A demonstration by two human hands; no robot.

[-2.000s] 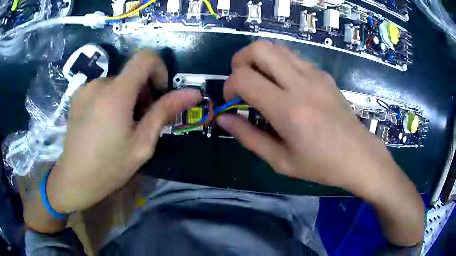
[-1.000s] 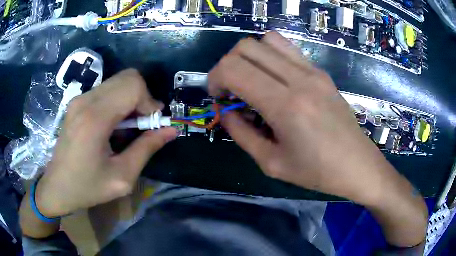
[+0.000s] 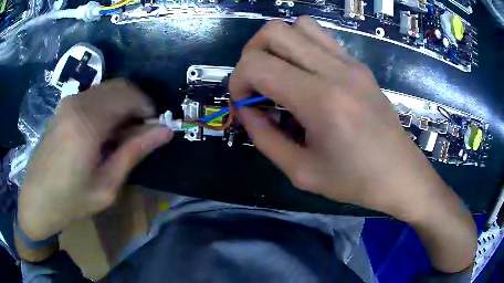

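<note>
A power strip housing (image 3: 210,73) with a dark circuit board (image 3: 461,148) lies across the middle; my right hand hides much of it. My left hand (image 3: 83,149), slightly blurred, pinches the power cord at its white strain relief (image 3: 170,122), just left of the housing's left end. A blue wire (image 3: 221,112), a brown wire (image 3: 224,126) and a green-looking wire run from it over the board. My right hand (image 3: 326,116) holds the blue wire between thumb and fingers above the board. Whether it also grips the brown wire cannot be told.
A power plug (image 3: 80,69) and clear plastic bag (image 3: 41,105) lie at the left. Another open strip (image 3: 331,25) lies beyond, with its white cord (image 3: 50,21) at upper left. A cardboard box (image 3: 105,237) is lower left, a blue crate (image 3: 400,249) lower right.
The strain relief, earlier hidden by my left hand, came into view and has shifted slightly left with that hand. My right hand stays over the board, still at the blue wire.
</note>
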